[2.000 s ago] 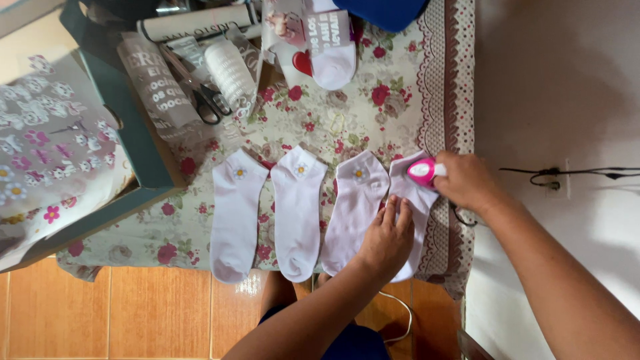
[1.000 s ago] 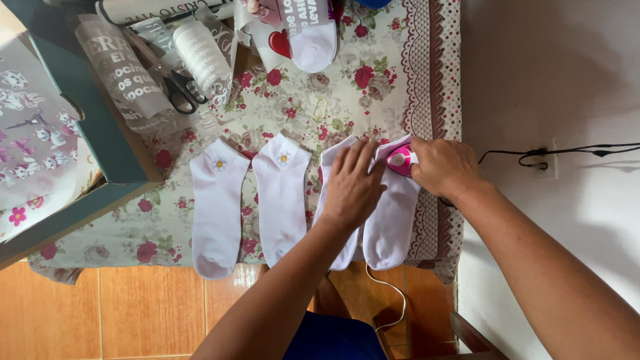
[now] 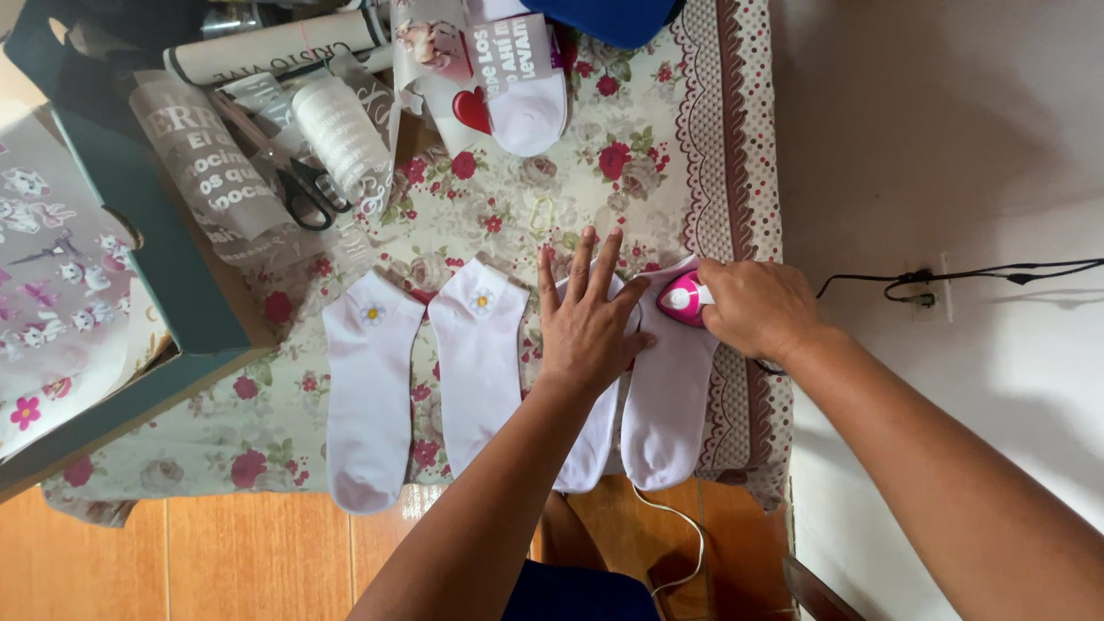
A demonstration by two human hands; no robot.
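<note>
Several white ankle socks lie in a row on a floral tablecloth. The leftmost sock and the sock beside it each bear a small daisy decal at the cuff. My left hand rests with fingers spread over the upper part of the third sock, hiding its cuff, with the thumb reaching the rightmost sock. In my right hand is a small pink and white mini iron, set down near the cuff of that rightmost sock. Whatever lies under the iron is hidden.
A green box with printed transfer sheets stands at left. Scissors, a white spool and rolled transfer films lie at the upper left. A packaged sock is at the top. Black cords run to a wall outlet.
My left hand has moved from between the two right socks up over the third sock, its fingers now spread. The iron stays near the rightmost sock's cuff in my right hand.
</note>
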